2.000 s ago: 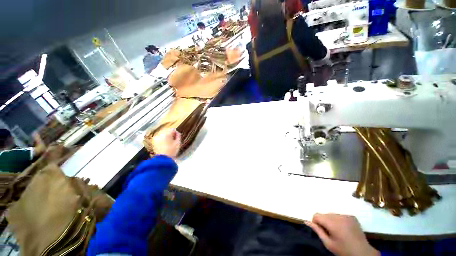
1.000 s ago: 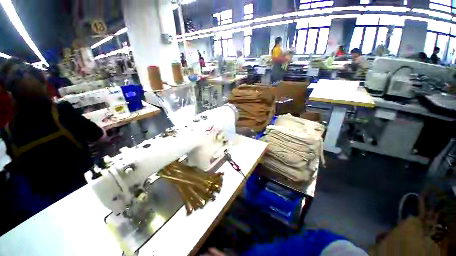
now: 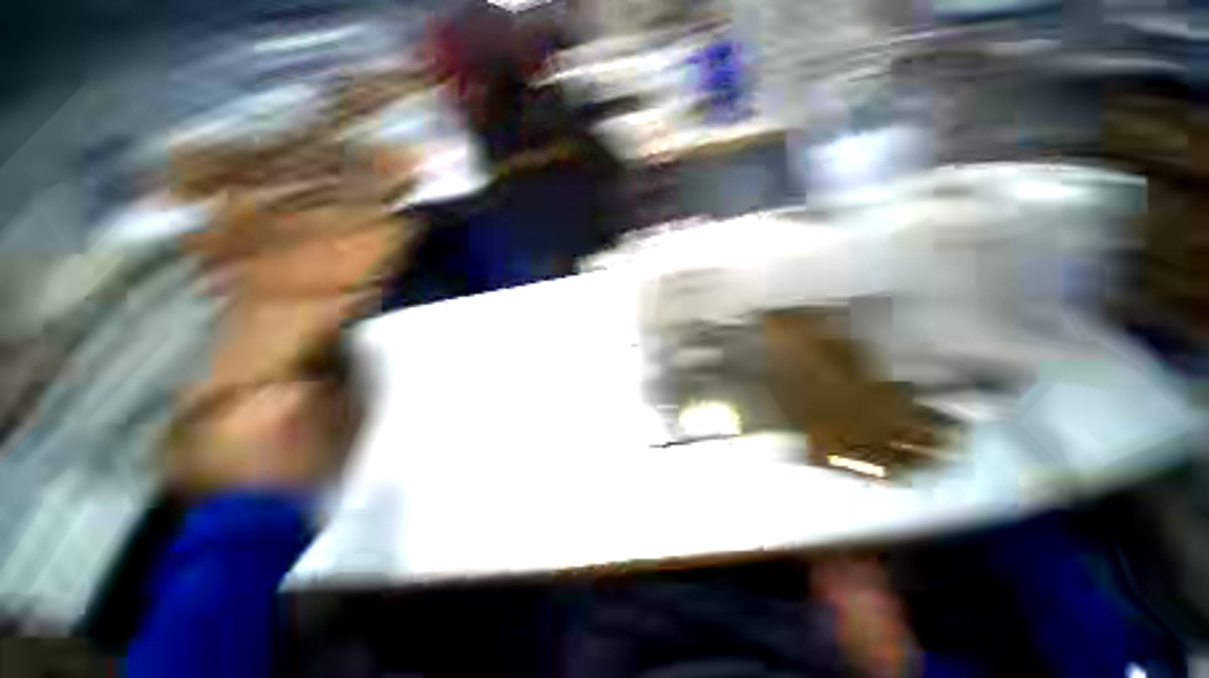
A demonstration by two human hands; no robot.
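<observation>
The view is strongly blurred. My left hand (image 3: pixel 259 435), at the end of a blue sleeve, is at the left by the near end of the tan-brown fabric pieces (image 3: pixel 285 252); its fingers and any hold are too blurred to tell. My right hand (image 3: pixel 862 612) is low at the right, just below the front edge of the white table (image 3: pixel 504 450); its fingers are blurred. The white sewing machine (image 3: pixel 981 252) stands on the right part of the table, with its needle area lit. The brown zipper bundle (image 3: pixel 849 397) lies under the machine arm.
A person in dark clothes (image 3: pixel 544 199) is beyond the table. A blurred blue object (image 3: pixel 720 77) is at the back. Brown material (image 3: pixel 1160 199) shows at the far right. The table's front edge runs across in front of me.
The view has swung back left from the right side, where the pale cloth pile stood. My left hand is now at the brown fabric on the left; my right hand shows below the table edge.
</observation>
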